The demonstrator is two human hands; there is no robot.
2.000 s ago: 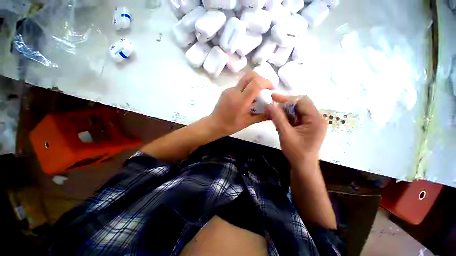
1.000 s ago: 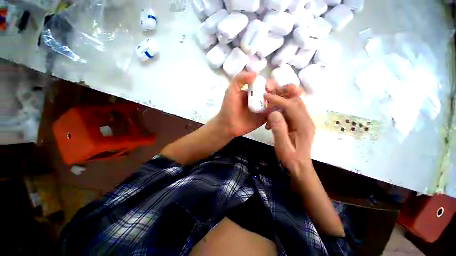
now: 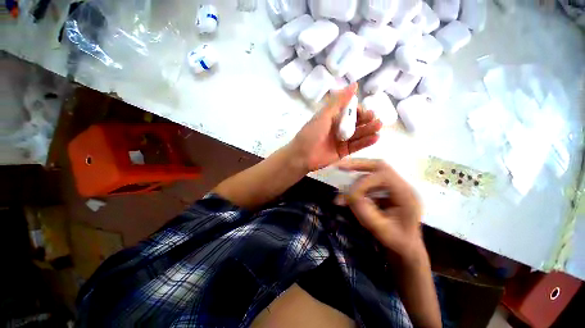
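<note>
My left hand [image 3: 330, 131] holds one white charging case [image 3: 348, 120] on edge between thumb and fingers, palm turned up, just below the pile. My right hand [image 3: 388, 202] is blurred, below and to the right of my left hand, near the table's front edge, with fingers curled. Whether it holds something small cannot be told. Many glossy white cases [image 3: 319, 37] lie piled at the top centre. Two blue-marked cases [image 3: 203, 58] stand apart to the left of the pile.
A clear plastic bag [image 3: 122, 38] lies at upper left. Translucent film pieces [image 3: 523, 128] are spread at right. Small dark dots sit on a yellowish strip [image 3: 459, 177] right of my right hand. Orange-red stools [image 3: 106, 163] stand below the table at left and right.
My right hand has left the case and moved down toward the table edge. My left hand still holds the case, now turned more edge-on. The whole view has shifted slightly.
</note>
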